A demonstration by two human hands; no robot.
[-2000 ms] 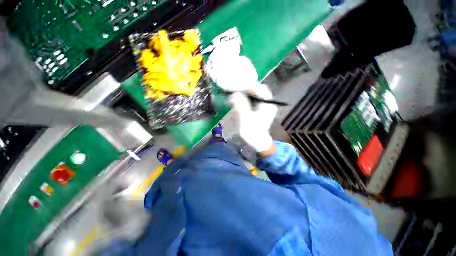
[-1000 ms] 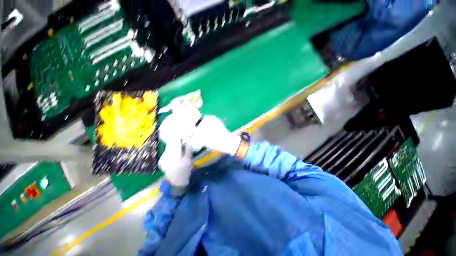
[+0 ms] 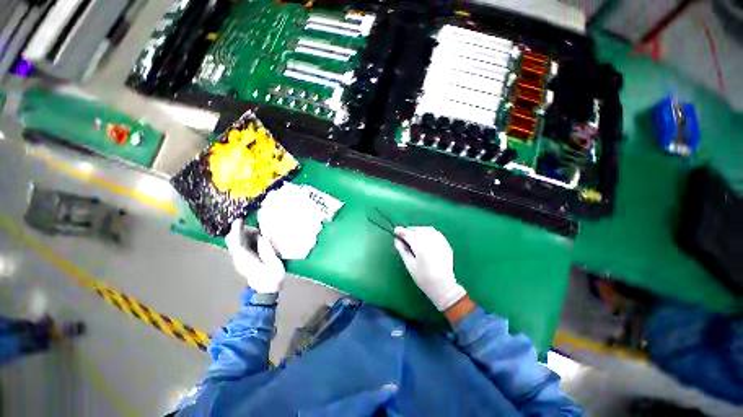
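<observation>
My right hand (image 3: 428, 262), in a white glove, holds thin dark tweezers (image 3: 388, 227) over the green mat (image 3: 489, 252), tips pointing up-left and apart. My left hand (image 3: 257, 259), gloved, is at the lower corner of the black tray (image 3: 194, 192) with a yellow pile (image 3: 244, 161). Something dark shows between its fingers; I cannot tell whether it grips the tray. A crumpled white cloth or bag (image 3: 287, 221) lies beside the tray. Behind it, a black solder carrier (image 3: 489, 198) holds a green circuit board (image 3: 252, 49) and a board part with a white slab (image 3: 464, 77) and orange-copper parts (image 3: 529, 94).
A small blue box (image 3: 678, 126) stands on the green surface at the right, with a black block (image 3: 717, 228) below it. Another person's blue sleeve (image 3: 692, 346) shows at lower right. Control buttons (image 3: 119, 133) are on the green edge at the left. Yellow-black tape (image 3: 151, 316) crosses the floor.
The view has swung towards the carrier. My hands, together at the white cloth a second ago, are now apart: left at the tray's corner, right farther right with the tweezers. The board rack has left the picture.
</observation>
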